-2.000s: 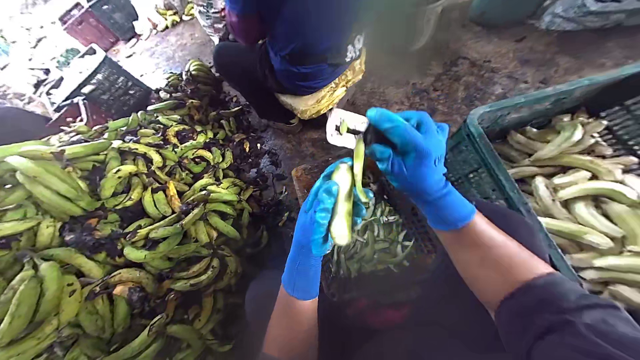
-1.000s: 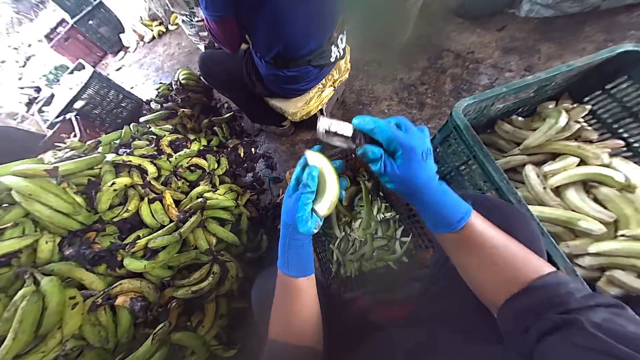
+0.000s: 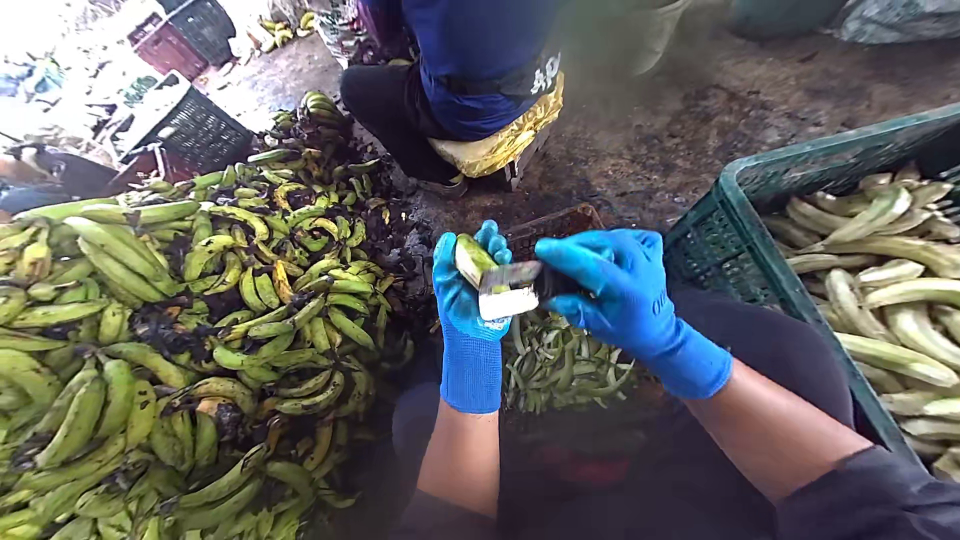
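My left hand (image 3: 466, 292), in a blue coated glove, is closed around a green plantain (image 3: 472, 259). My right hand (image 3: 611, 289), gloved alike, grips the dark handle of a wide peeler (image 3: 511, 289), whose pale head lies over the plantain's lower part, blurred; whether the blade touches is hard to tell. Below both hands, peel strips (image 3: 562, 367) fill a crate (image 3: 551, 229), its far rim showing. To the right, peeled plantains (image 3: 900, 300) lie in a green plastic crate (image 3: 780, 277).
A big heap of unpeeled green plantains (image 3: 262, 300) covers the floor at left. Ahead, a person (image 3: 472, 75) in blue sits on a low seat with a yellow cover (image 3: 510, 142), facing away. Dark crates (image 3: 199, 127) stand at the far left, a pale bucket (image 3: 649, 34) beyond.
The plantain, upright and showing a pale peeled face a second ago, now lies lower in my left hand with green skin showing. The peeler has come down from above onto it.
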